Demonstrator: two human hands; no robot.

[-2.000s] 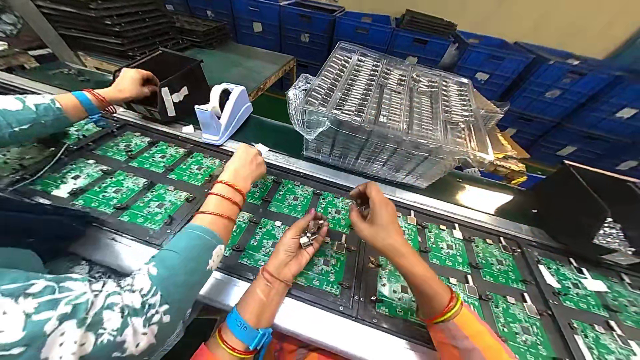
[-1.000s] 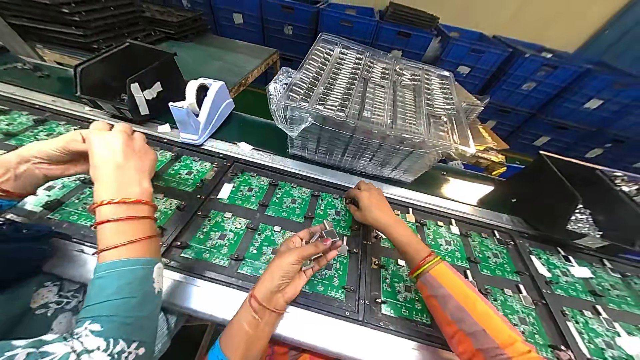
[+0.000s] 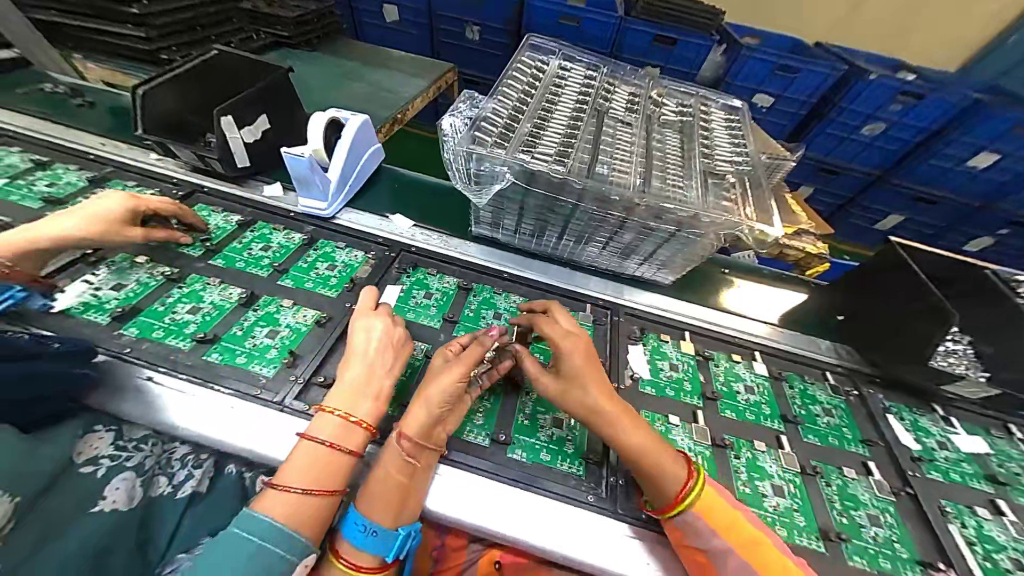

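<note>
My left hand (image 3: 460,376), with a blue wrist strap (image 3: 376,534), holds several small metal components (image 3: 485,366) over a black carrier frame (image 3: 502,438). Touching fingertips with it, my right hand (image 3: 564,360) pinches a small metal part (image 3: 514,333); its exact kind cannot be told. Beneath both hands lie green circuit boards (image 3: 552,428) in the frame. The boards on the right (image 3: 774,488) carry slim metal parts along their upper edges. Another carrier of green boards (image 3: 192,310) lies to the left.
A co-worker's hands (image 3: 374,348) (image 3: 120,220) reach over the left boards, one close beside my left hand. Behind the line stand a stack of clear plastic trays (image 3: 608,192) with metal parts, a tape dispenser (image 3: 332,164), a black bin (image 3: 220,108), another black bin (image 3: 896,312) and blue crates (image 3: 896,120).
My right hand has moved left to meet my left hand at the small parts. The co-worker's hands, together at the left one second ago, are now apart, one beside my left hand.
</note>
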